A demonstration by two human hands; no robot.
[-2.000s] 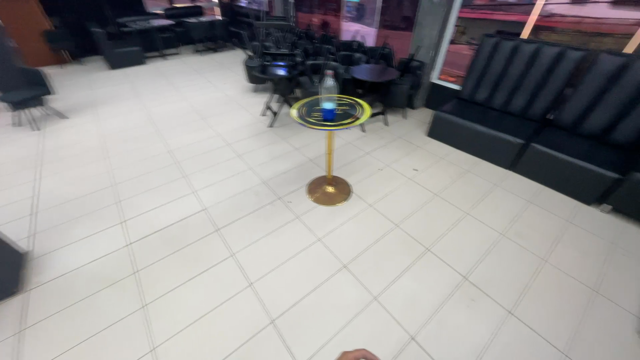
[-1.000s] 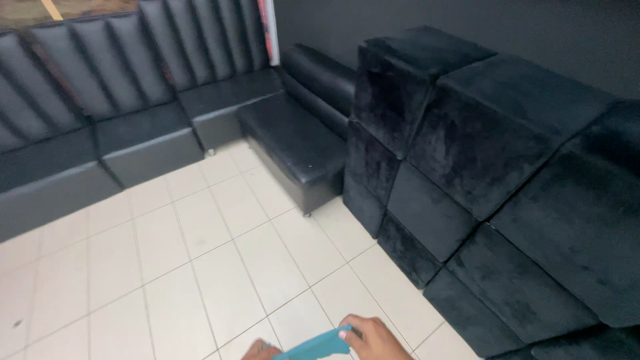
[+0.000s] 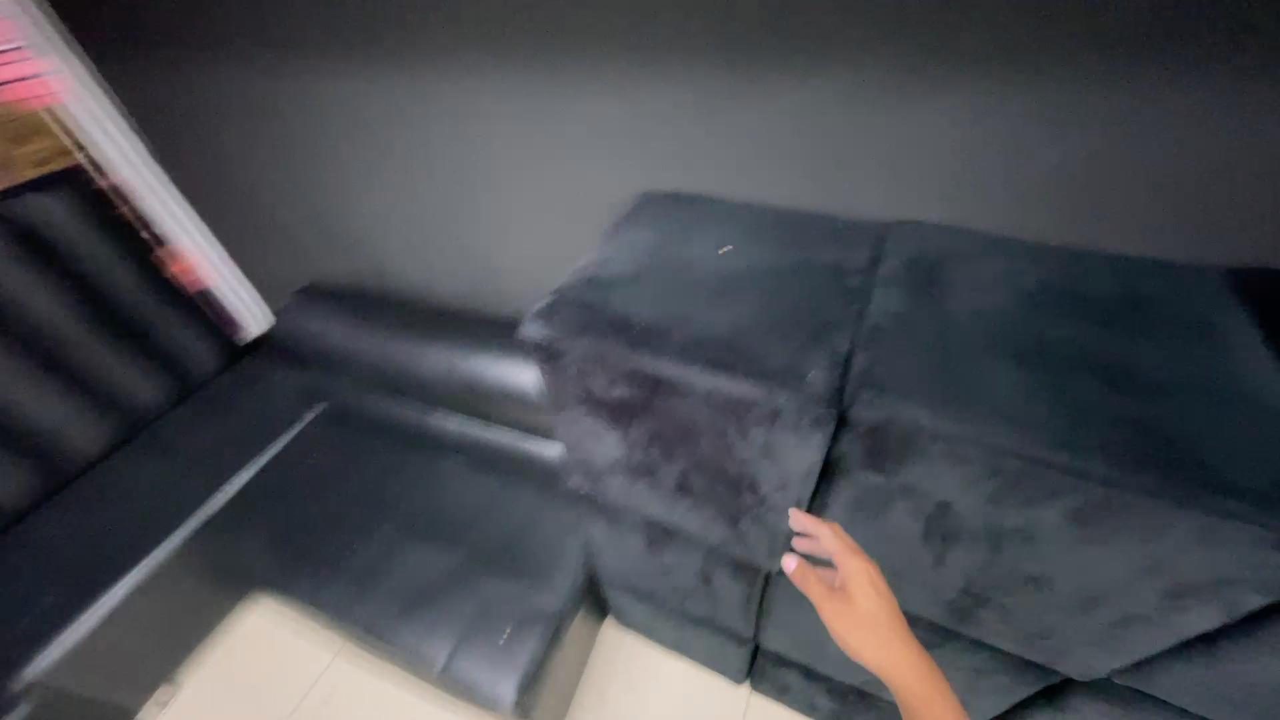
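Observation:
My right hand (image 3: 850,590) is raised with its fingers apart and nothing in it, in front of a stack of black velvet cube stools (image 3: 690,440). Whether it touches them I cannot tell. A small light speck lies on the top of the left upper cube (image 3: 725,270). My left hand is out of view, and so is the teal thing seen earlier.
Left of the stack stands a black leather bench seat (image 3: 420,520) with a low backrest (image 3: 430,350). A ribbed black backrest (image 3: 90,340) is at the far left beside a white window frame (image 3: 170,190). Behind is a dark wall (image 3: 420,170); pale floor tiles (image 3: 290,660) show below.
The cube stack and bench are now much nearer. Both hands were at a teal thing a second ago; now only my right hand shows, empty and reaching up toward the cubes.

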